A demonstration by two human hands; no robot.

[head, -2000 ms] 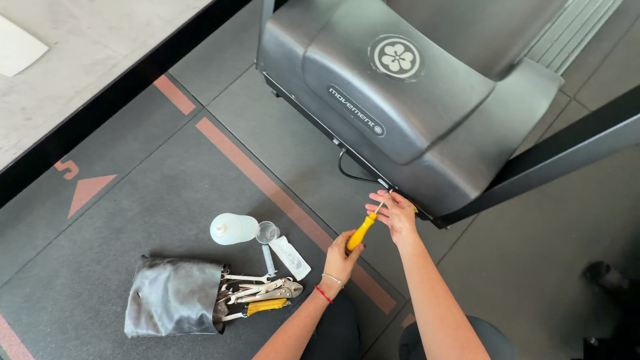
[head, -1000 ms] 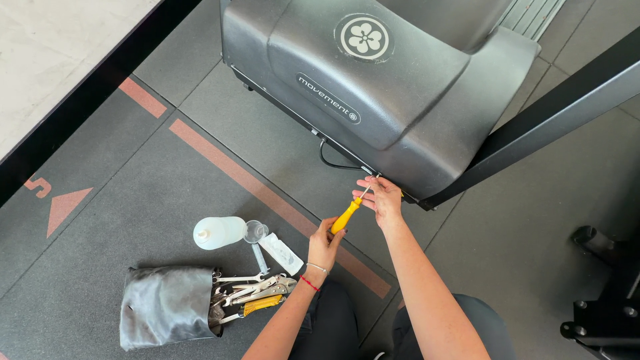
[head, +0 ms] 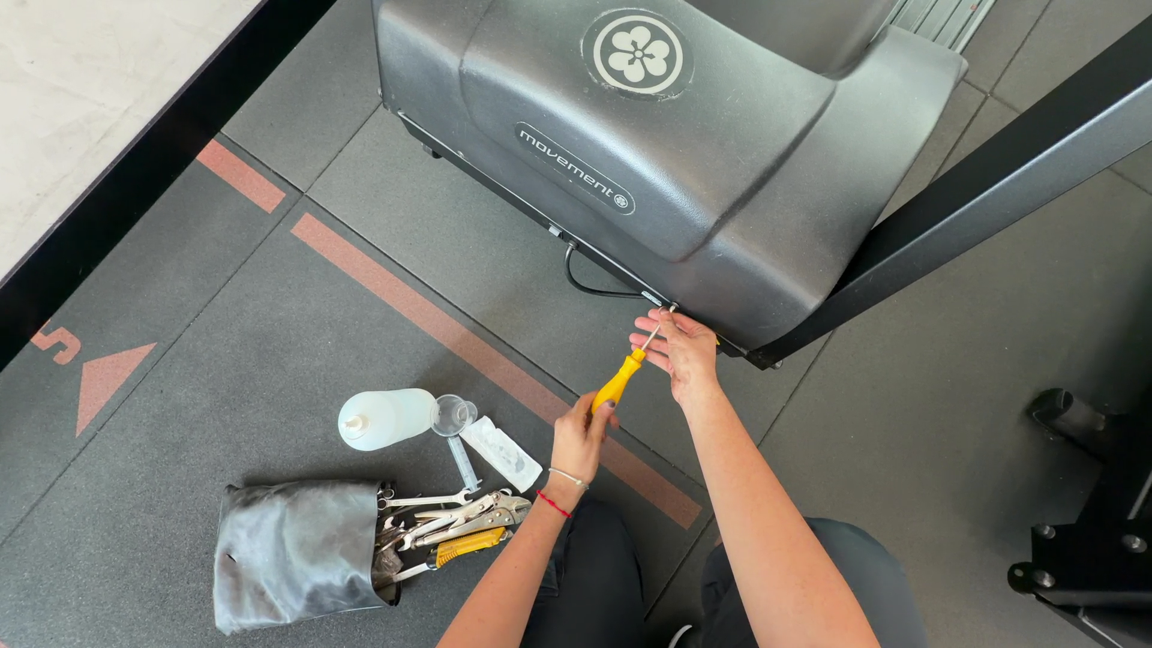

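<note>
My left hand (head: 580, 436) is closed around the yellow handle of a screwdriver (head: 619, 382). The metal shaft points up and right to the lower edge of a grey plastic treadmill motor cover (head: 720, 135). My right hand (head: 681, 353) is at that edge, its thumb and a finger around the upper part of the shaft near the tip, other fingers spread. Whether the tip sits in a screw is too small to tell. A black cable (head: 589, 286) loops out from under the cover, just left of the tip.
On the dark rubber floor at lower left lie a tool pouch (head: 297, 553) with wrenches, locking pliers (head: 481, 517) and a yellow-handled tool (head: 470, 545), a whitish plastic bottle (head: 387, 418), a clear cup (head: 453, 415), a syringe (head: 463, 463) and a white packet (head: 502, 454). A metal upright (head: 972, 193) slants at right.
Both hands stay on the screwdriver at the lower edge of the cover. The view has shifted somewhat.
</note>
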